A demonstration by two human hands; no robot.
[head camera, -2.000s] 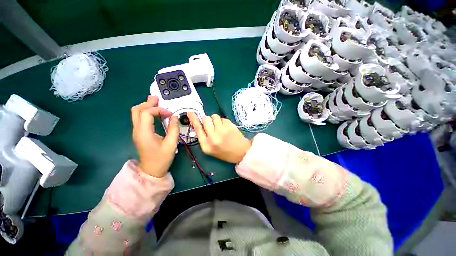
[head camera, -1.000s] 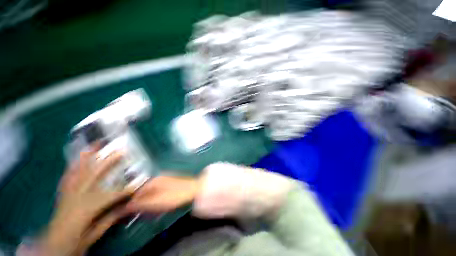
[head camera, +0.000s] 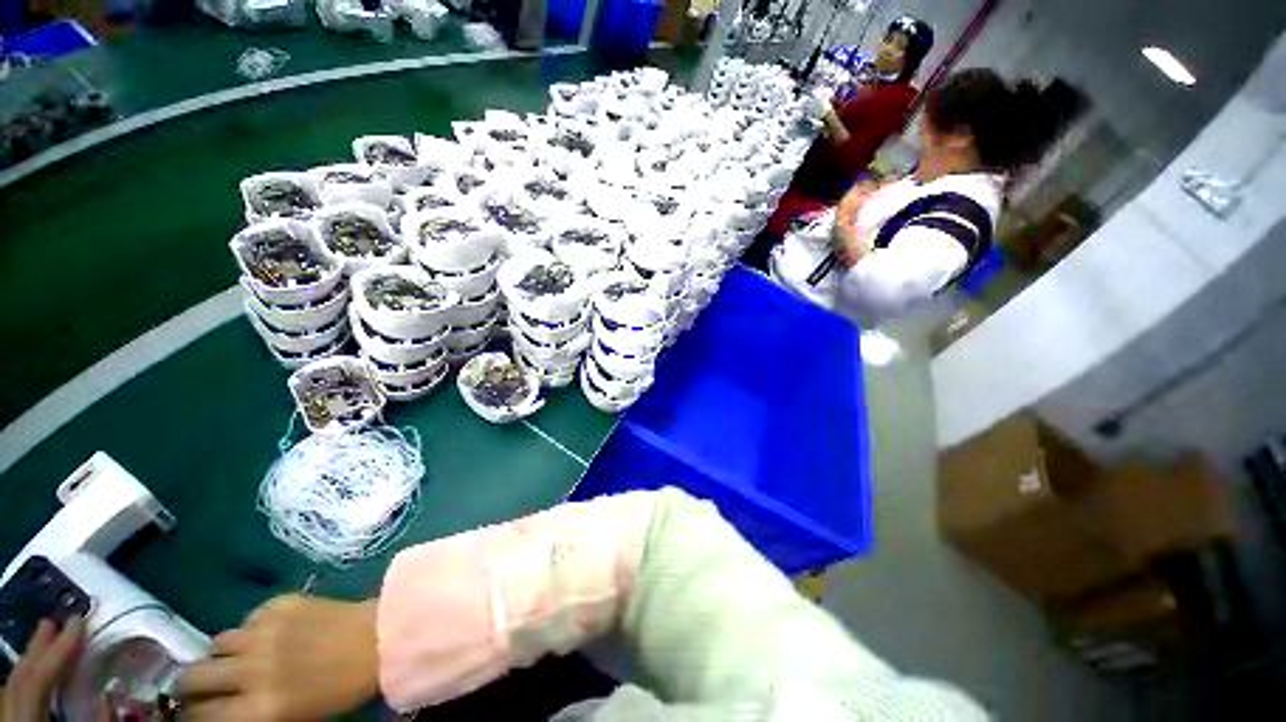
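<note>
The white camera body (head camera: 127, 609) lies at the bottom left, partly cut off by the picture's edge. Its black lens panel (head camera: 40, 600) faces up, and its bracket arm (head camera: 106, 511) sticks out above. My left hand (head camera: 43, 674) is mostly out of the picture; its fingers grip the body beside the lens panel. My right hand (head camera: 294, 657) has its fingertips at the body's open round cavity (head camera: 130, 674). The fingertips hide part of the inside, and I cannot tell whether they hold a wire.
A tangled heap of thin white strands (head camera: 343, 487) lies beyond my right hand. Stacked white cups with circuit boards (head camera: 402, 292) fill the bench behind. A blue crate (head camera: 762, 409) is at the right, with two people (head camera: 903, 233) beyond. Brown cartons (head camera: 1051, 508) stand at the far right.
The view has swung right, so the camera body and my hands now sit at the bottom left. The crate and people have come into clear view. My hands remain at the body.
</note>
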